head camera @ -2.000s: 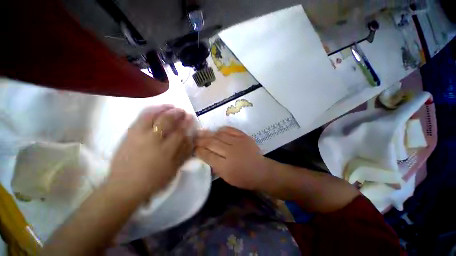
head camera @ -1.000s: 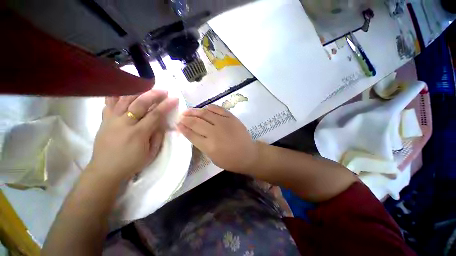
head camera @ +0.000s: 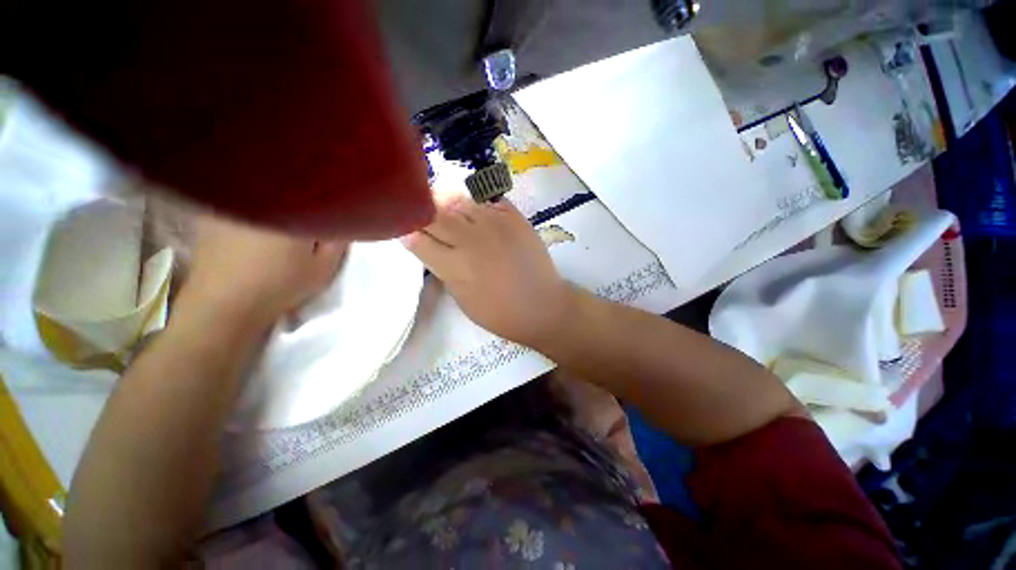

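The cream fabric (head camera: 351,334) lies on the white machine table with a curved edge towards me, and a folded part stands up at the left. My left hand (head camera: 251,262) lies on the fabric, its fingers partly hidden under the red machine cover (head camera: 279,123). My right hand (head camera: 496,262) lies flat at the fabric's right edge, fingertips near the dark presser foot area. A knurled round part (head camera: 489,182) sits just above my right hand. The needle point is not clear. I cannot tell whether my left fingers grip the fabric.
A loose white sheet (head camera: 635,145) lies right of the machine head. Green and blue pens (head camera: 819,158) lie farther right. A pink basket (head camera: 943,301) with cream pieces stands at the right. A printed ruler (head camera: 446,379) runs along the front edge. A yellow strip (head camera: 28,473) is at the left edge.
Both hands and the fabric have moved up towards the foot, baring more of the ruler. The view has shifted, and the red cover now hides more of my left hand.
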